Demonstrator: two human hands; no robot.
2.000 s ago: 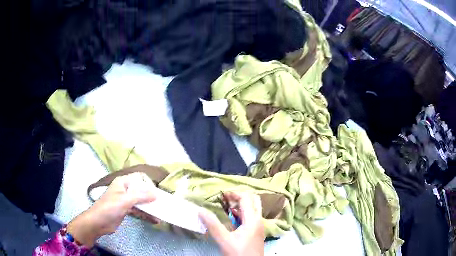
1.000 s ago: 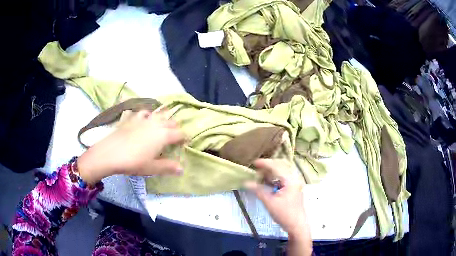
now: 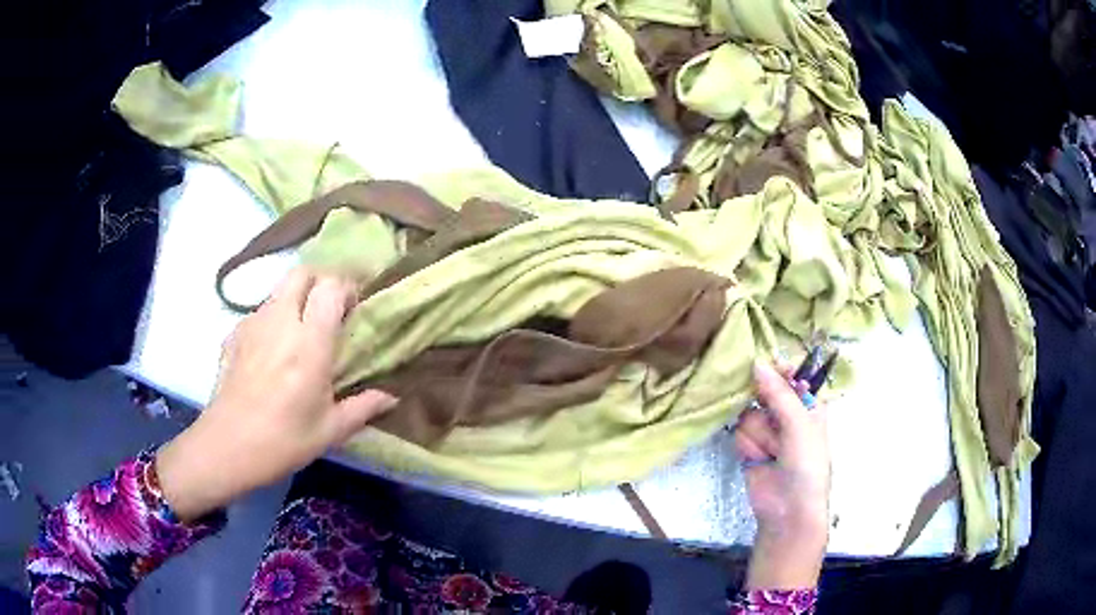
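A yellow-green knit garment (image 3: 529, 457) with brown inner parts lies spread across the white table (image 3: 349, 72) near me. My left hand (image 3: 270, 384) grips its left end, fingers on top and thumb against the brown cloth. My right hand (image 3: 784, 439) is at the garment's right end, holding thread snips (image 3: 817, 370) whose dark blades point up and right from the fingers. Whether its fingertips also touch the green cloth is hard to tell. A brown strap (image 3: 270, 246) loops out at the left.
A twisted heap of green and brown garments (image 3: 769, 156) lies at the back right, a white label (image 3: 551, 36) beside it. Black cloth (image 3: 529, 108) crosses the table's back, with more at left (image 3: 72, 240). A brown strip (image 3: 643, 509) hangs at the front edge.
The white label my hands held earlier is out of sight. The garment is spread wider, showing more brown inside. My left hand has closed on its edge; my right hand moved right, snip blades now showing.
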